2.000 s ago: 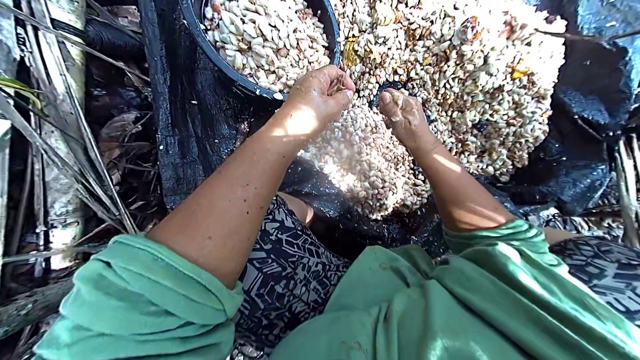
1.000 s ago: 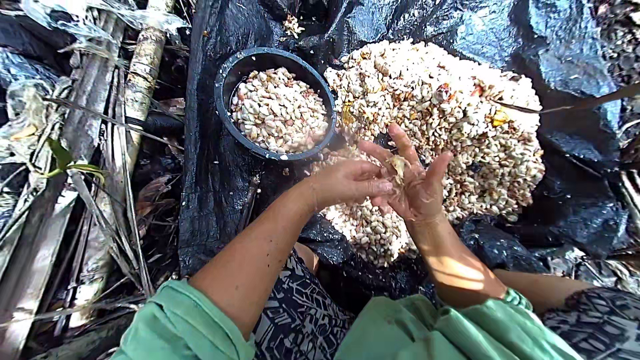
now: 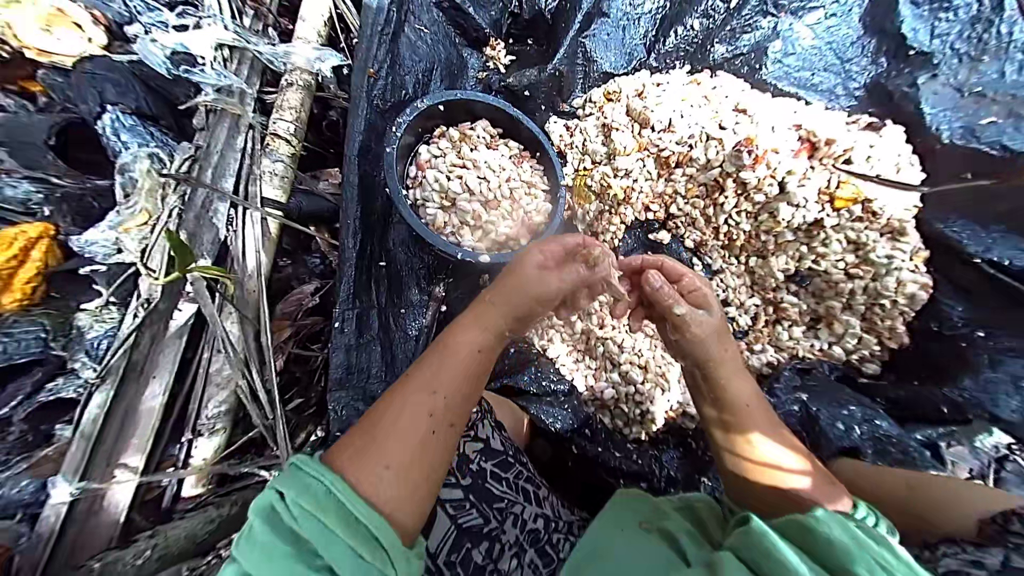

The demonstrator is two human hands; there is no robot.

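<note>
My left hand (image 3: 556,280) and my right hand (image 3: 680,304) meet fingertip to fingertip over a small heap of pale, wet cacao beans (image 3: 628,376). A thin, pale stringy scrap of pulp (image 3: 618,280) seems to be pinched at the left fingers, against the right fingertips; the detail is blurred. Just beyond the left hand stands a round dark bucket (image 3: 400,192), partly filled with whitish beans (image 3: 480,184). A large pile of beans (image 3: 776,232), with orange and brown bits mixed in, spreads beyond the right hand.
Black plastic sheeting (image 3: 376,320) lies under the bucket and the beans. A thin stick (image 3: 912,184) pokes out of the large pile. Dry palm stalks (image 3: 152,384), a pale pole (image 3: 292,112), clear plastic scraps and an orange pod husk (image 3: 26,264) lie to the left.
My right hand, spread with a scrap on it one second ago, now has its fingers curled against the left fingertips. The view has shifted since two seconds ago, showing the whole bucket.
</note>
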